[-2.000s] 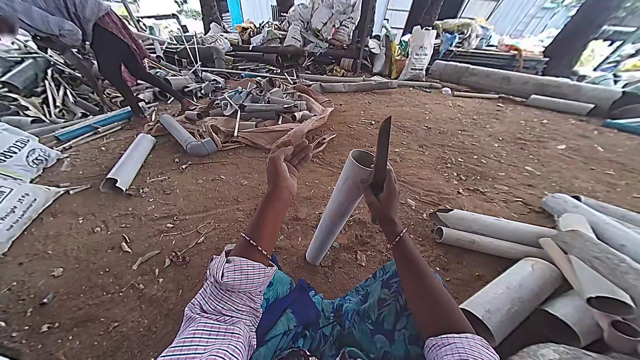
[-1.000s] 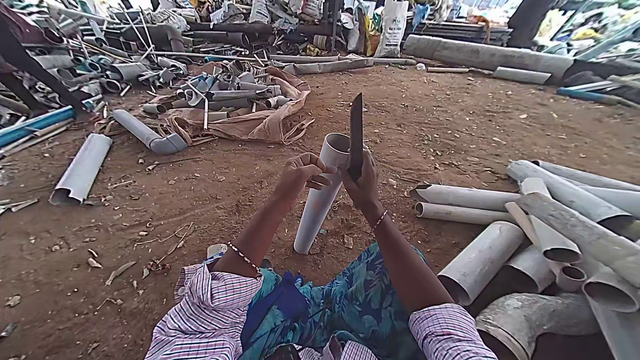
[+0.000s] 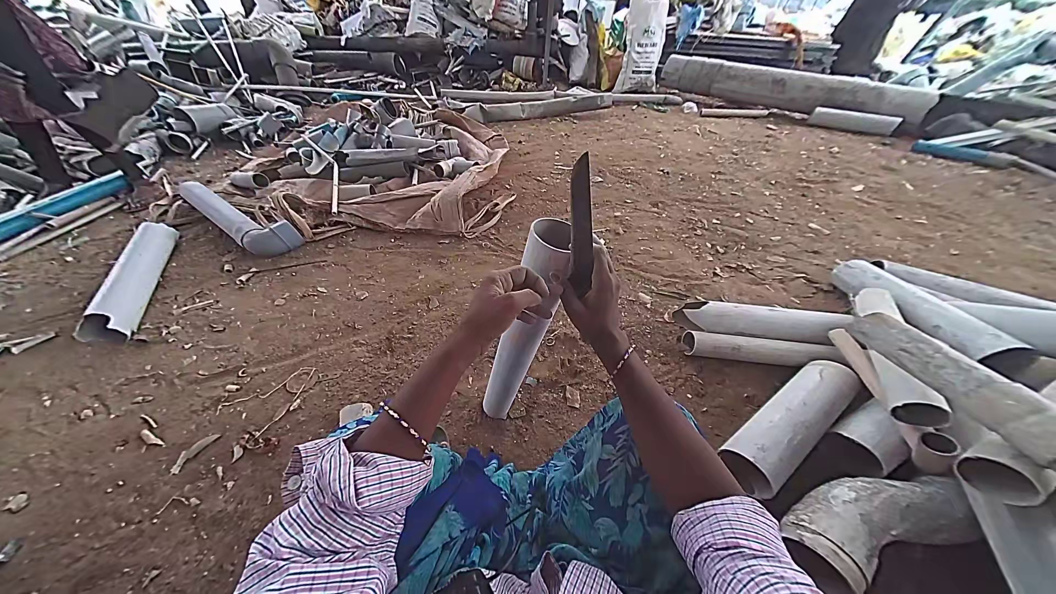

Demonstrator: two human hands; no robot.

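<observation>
A grey plastic pipe (image 3: 521, 351) stands tilted on the bare ground in front of my knees, its open end up. My right hand (image 3: 596, 301) grips a dark, broad-bladed knife (image 3: 582, 219) with the blade pointing up, beside the pipe's upper part. The knife's handle is hidden by the fingers. Against the near side of the pipe, my left hand (image 3: 516, 301) has its fingers curled; whether it grips the pipe or only touches it is unclear.
Several grey pipes (image 3: 792, 421) and a pipe elbow (image 3: 866, 520) lie piled at the right. A cut pipe (image 3: 132, 276) and an elbowed pipe (image 3: 239, 223) lie left. Pipe scraps sit on a brown sheet (image 3: 412, 210) behind. A person (image 3: 49, 91) bends at the far left.
My left hand, held open and apart from the pipe two seconds ago, has come in against it with curled fingers. The knife stays upright in my right hand. The view has shifted.
</observation>
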